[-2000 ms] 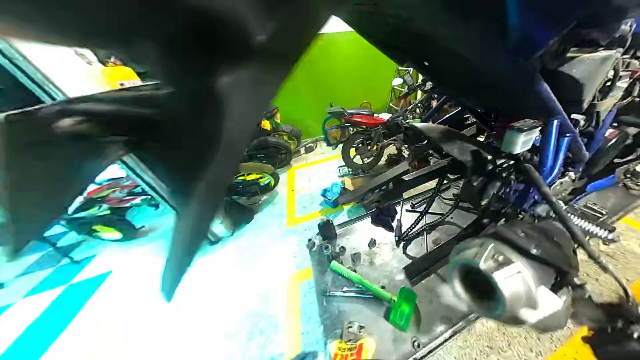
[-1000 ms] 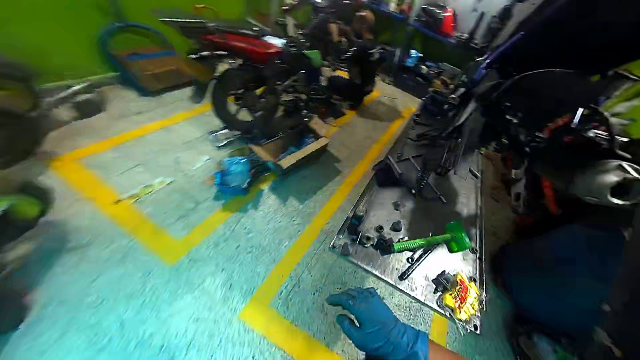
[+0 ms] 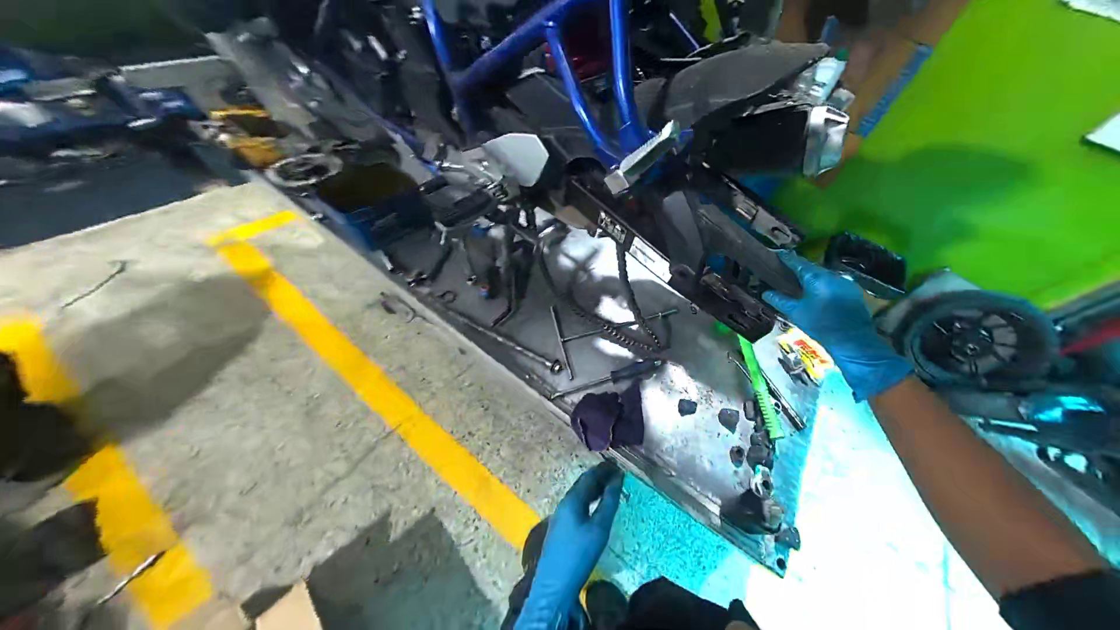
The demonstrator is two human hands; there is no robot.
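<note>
My left hand [image 3: 577,534], in a blue glove, is at the bottom centre beside the metal platform's edge [image 3: 678,494]. Its fingers are bent, with a gap at the thumb and nothing visible between them. A dark purple cloth [image 3: 597,420] lies just above it on the platform. At right, my right hand [image 3: 831,324], also in a blue glove, grips the rear end of a long black part [image 3: 744,245] of the motorcycle with the blue tubular frame [image 3: 569,74]. Below that hand lie a green-handled hammer [image 3: 759,389], its head hidden, and a yellow and red packet [image 3: 809,353].
The platform holds a T-handle wrench [image 3: 560,341], a drive chain [image 3: 612,331], a long bar [image 3: 503,341] and several small dark parts [image 3: 728,420]. A motorcycle wheel [image 3: 967,337] stands at right by the green wall [image 3: 1006,175]. Yellow floor lines [image 3: 385,398] run at left.
The view has swung round strongly to the motorcycle with the blue frame. One gloved hand showed over the floor a second ago; now both show, the right one on the black part.
</note>
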